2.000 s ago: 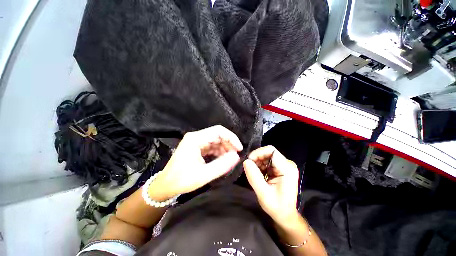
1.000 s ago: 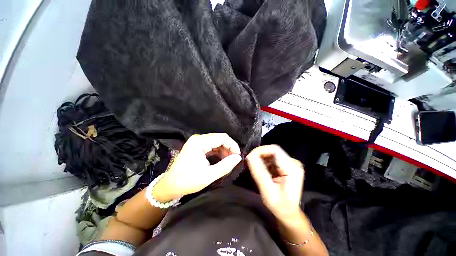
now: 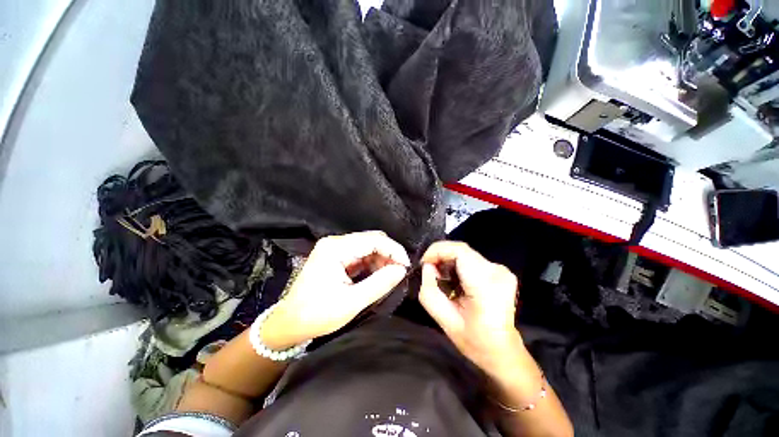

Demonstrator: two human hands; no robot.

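Observation:
A large charcoal garment piece (image 3: pixel 282 128) hangs from the top of the view down to my fingertips. My left hand (image 3: pixel 342 282) has a white bead bracelet and pinches the cloth's lower edge between thumb and forefinger. My right hand (image 3: pixel 468 294) is just to its right, fingertips nearly touching the left ones, pinching at the same edge. A small yellowish bit of a slim tool (image 3: pixel 453 293) shows inside my right fingers; the rest is hidden. Any thread between the fingertips is too fine to make out.
The white machine (image 3: pixel 636 64) stands at upper right on a white, red-edged table (image 3: pixel 534 171). A black plate (image 3: pixel 622 171) and a smartphone (image 3: pixel 745 217) lie there. A tied bundle of black strips (image 3: pixel 162 247) and olive-green cloth (image 3: pixel 158 388) are at left.
My right hand has shifted and turned slightly at the edge, its fingers curling differently. My left hand has moved slightly down. The garment has barely moved.

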